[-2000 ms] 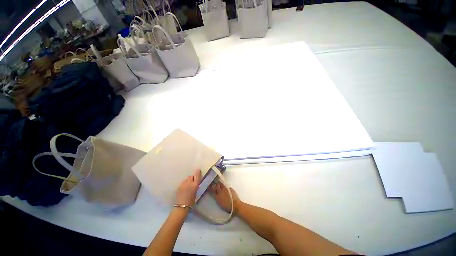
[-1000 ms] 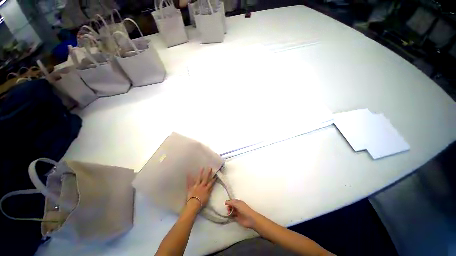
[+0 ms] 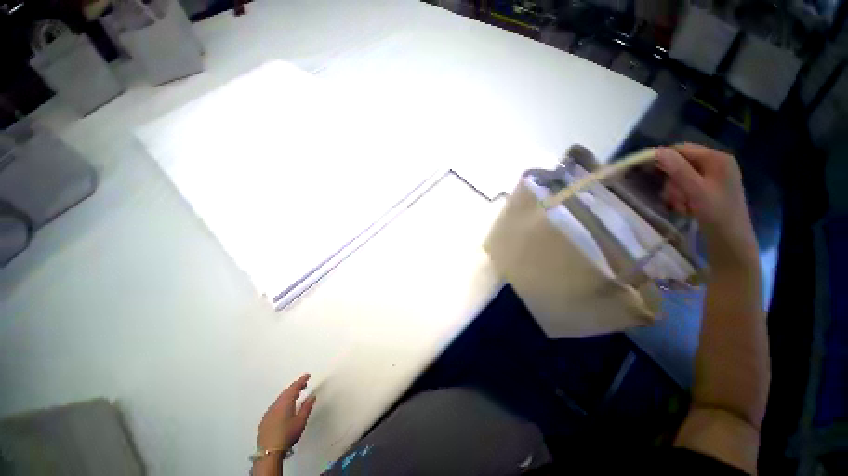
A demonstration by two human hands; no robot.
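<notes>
My right hand (image 3: pixel 699 186) grips a handle of a beige tote bag (image 3: pixel 567 270) and holds it up off the right edge of the table. The bag is tilted, its open top towards me and the right, with white material and a grey-brown lining showing inside. My left hand (image 3: pixel 286 416) is empty, fingers apart, over the near edge of the table. The large white tissue stack (image 3: pixel 307 177) lies on the table, with its layered edge towards me.
The white table (image 3: pixel 177 344) fills the left and middle. Beige totes (image 3: pixel 158 42) stand at the far left edge, and another (image 3: pixel 42 172) is at the left. Part of a beige bag (image 3: pixel 70 442) is at the bottom left. More pale bags (image 3: pixel 762 65) are at the upper right, beyond the dark floor.
The view has swung right. My left hand has come off the bag lying on the table. My right hand has moved far right and now holds up a tote with white material inside.
</notes>
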